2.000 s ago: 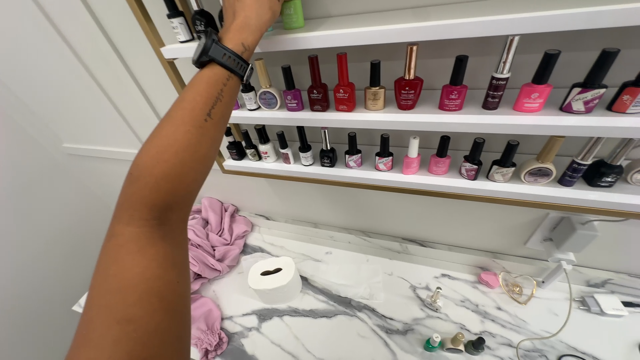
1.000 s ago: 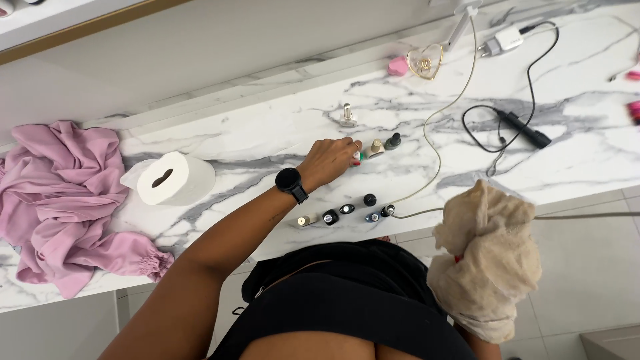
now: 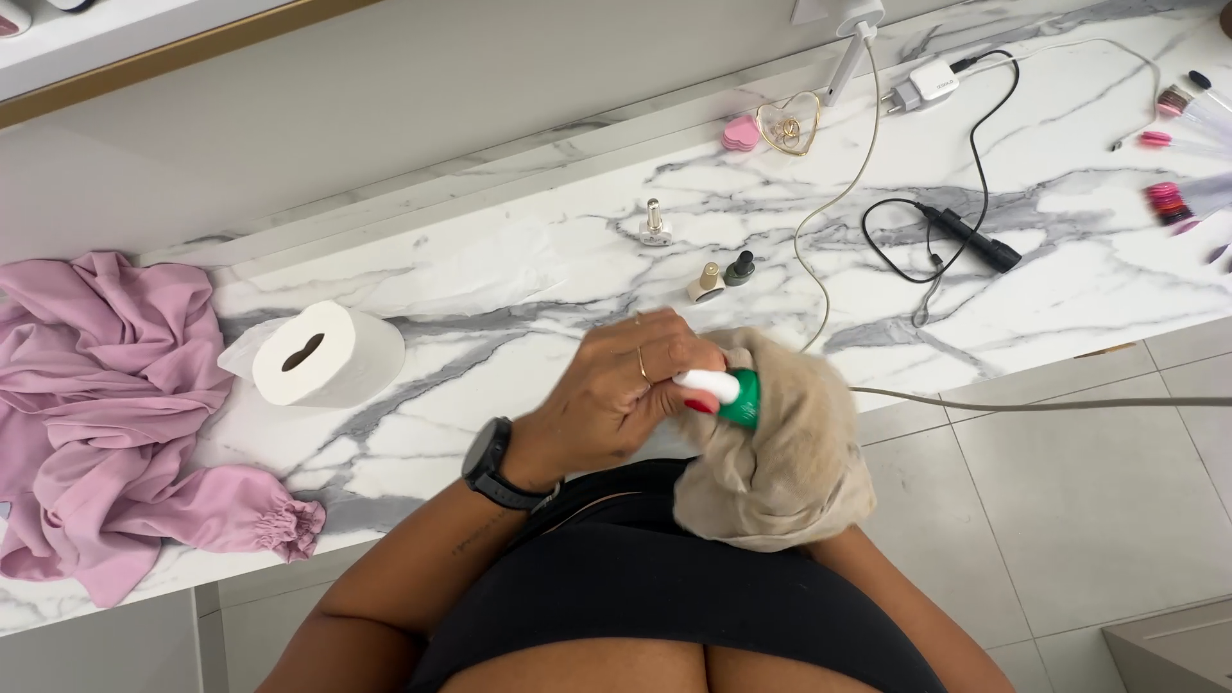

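My left hand (image 3: 626,390), wearing a black watch and a ring, is closed around the white cap of a green nail polish bottle (image 3: 739,398). The bottle's lower part rests in a crumpled beige cloth (image 3: 794,448), which covers my right hand, so those fingers are hidden. Only my right forearm (image 3: 847,549) shows below the cloth. Beyond my hands, a nail polish bottle with a beige cap (image 3: 706,282) stands beside one with a dark cap (image 3: 740,269). A clear bottle with a silver cap (image 3: 654,223) stands farther back on the marble-patterned counter (image 3: 510,356).
At left lie a pink garment (image 3: 115,414) and a white paper roll (image 3: 332,354). Behind are a pink heart-shaped item (image 3: 741,133) and a heart-shaped dish (image 3: 789,125). A charger (image 3: 924,85), cables and a black flashlight (image 3: 977,243) lie right, with nail swatches (image 3: 1167,204) beyond.
My left hand was up at the polish shelf, then down at the green bottle on the counter. Now it has brought that bottle to the cloth on my right hand. The view has tilted down.
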